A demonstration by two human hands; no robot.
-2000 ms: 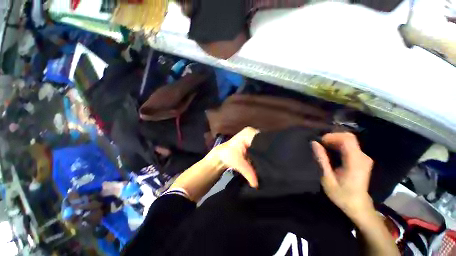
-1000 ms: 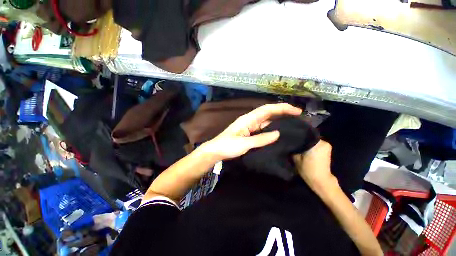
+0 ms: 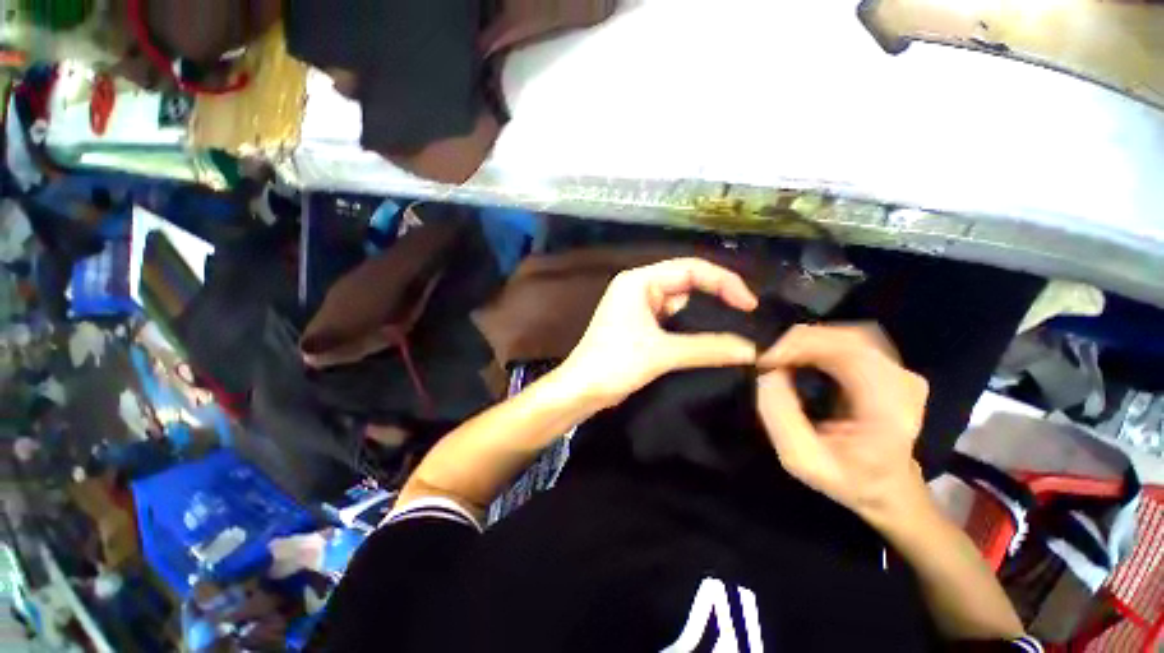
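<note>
A black garment piece [image 3: 696,415] lies over my lap, hard to tell from my black shirt. My left hand [image 3: 651,334] is at its upper edge, with thumb and index finger bent towards each other. My right hand [image 3: 843,415] meets it at the fingertips, thumb and fingers pinched on the dark cloth's edge. Brown pieces [image 3: 549,300] lie behind my left hand, below the table edge. A brown-and-black piece [image 3: 370,313] with a thin red line hangs to the left.
The white table [image 3: 715,109] runs across the top, with a dark bundle [image 3: 389,77] over its edge. A beige board [image 3: 1021,32] is at upper right. A red basket [image 3: 1136,580] is at lower right, a blue plastic crate [image 3: 211,510] at lower left.
My left hand has turned from lying over the black cloth to a pinch at its edge. My right hand has risen to meet it. The cloth hangs lower between them.
</note>
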